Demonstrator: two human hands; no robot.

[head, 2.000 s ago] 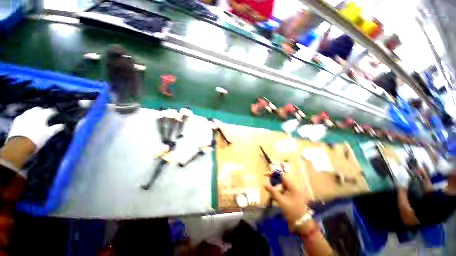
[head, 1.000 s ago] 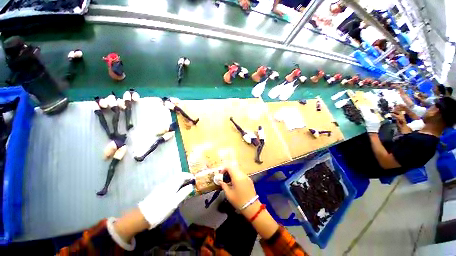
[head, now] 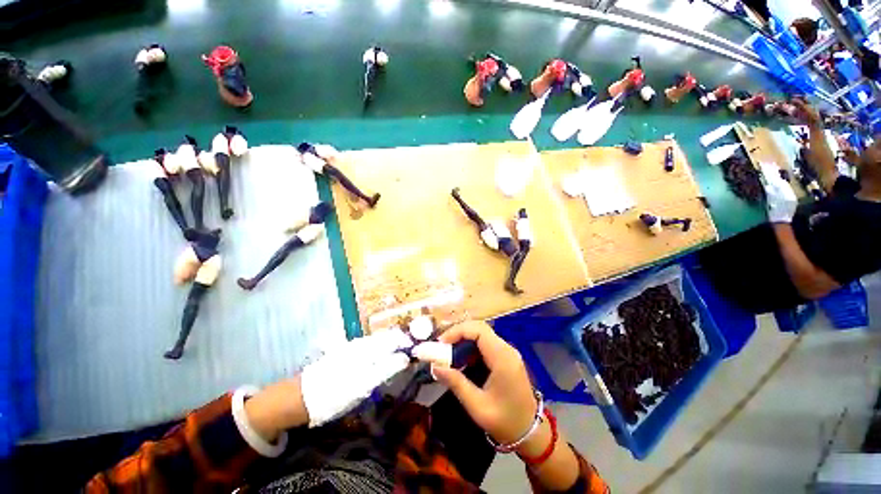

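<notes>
My left hand [head: 357,374], in a white glove, grips the part-built figure, a small pale and black piece [head: 421,349], at the near edge of the board. My right hand [head: 488,381], bare with bracelets, holds a pale-ended black leg [head: 464,355] against it. The fingers hide much of both pieces. Leg-and-hip subassemblies lie on the pale foam mat [head: 97,318], one of them at the mat's near part [head: 198,275]. Another subassembly [head: 497,237] lies on the tan work board [head: 406,232].
A green conveyor belt [head: 299,63] carries red and tan upper body pieces [head: 230,77]. A dark bottle [head: 58,130] stands at the left by a blue parts bin [head: 17,309]. A lower blue bin [head: 642,357] holds dark parts. A person in black [head: 821,246] sits at the right.
My hands have moved slightly right and now meet at the held pieces, with the right hand's leg brought up to the left hand. The view has shifted, showing the board's surface higher up.
</notes>
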